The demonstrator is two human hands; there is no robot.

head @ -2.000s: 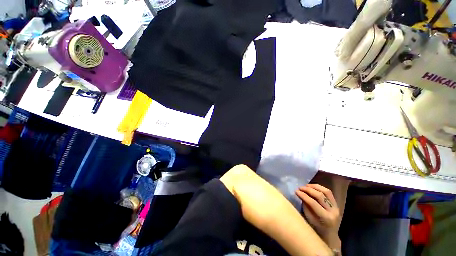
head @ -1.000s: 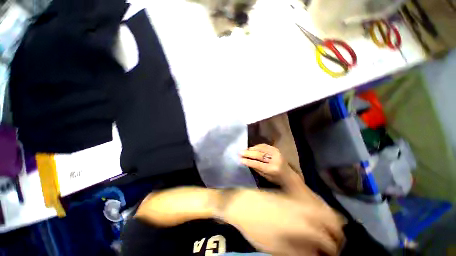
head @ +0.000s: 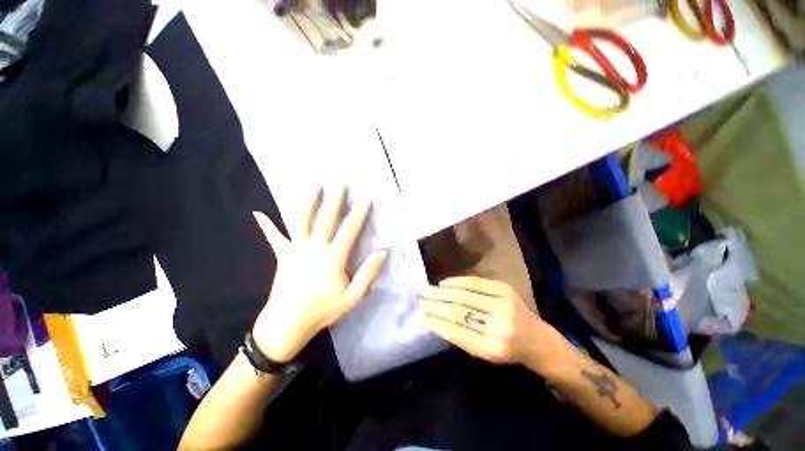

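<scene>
A pale grey-blue facing piece [head: 388, 339] lies over the table's front edge, its lower end hanging towards my lap. My left hand [head: 318, 273] lies palm down on it, fingers spread, with a dark band at the wrist. My right hand [head: 481, 317] has its fingertips closed on the piece's right edge; its thumb is hidden. Black fabric panels [head: 207, 185] lie to the left, one with a curved cut-out.
Scissors with yellow and red loops [head: 600, 75] lie on the white table [head: 468, 132]; second scissors [head: 706, 18] lie at the far right. Yellow tape [head: 71, 361] hangs at the left edge. Metal machine parts [head: 335, 22] show at the top, blurred. Blue-edged crates stand below right.
The view has turned right and down. My left hand has come back from across my right forearm and now lies spread on the pale piece. My right hand stays at its edge.
</scene>
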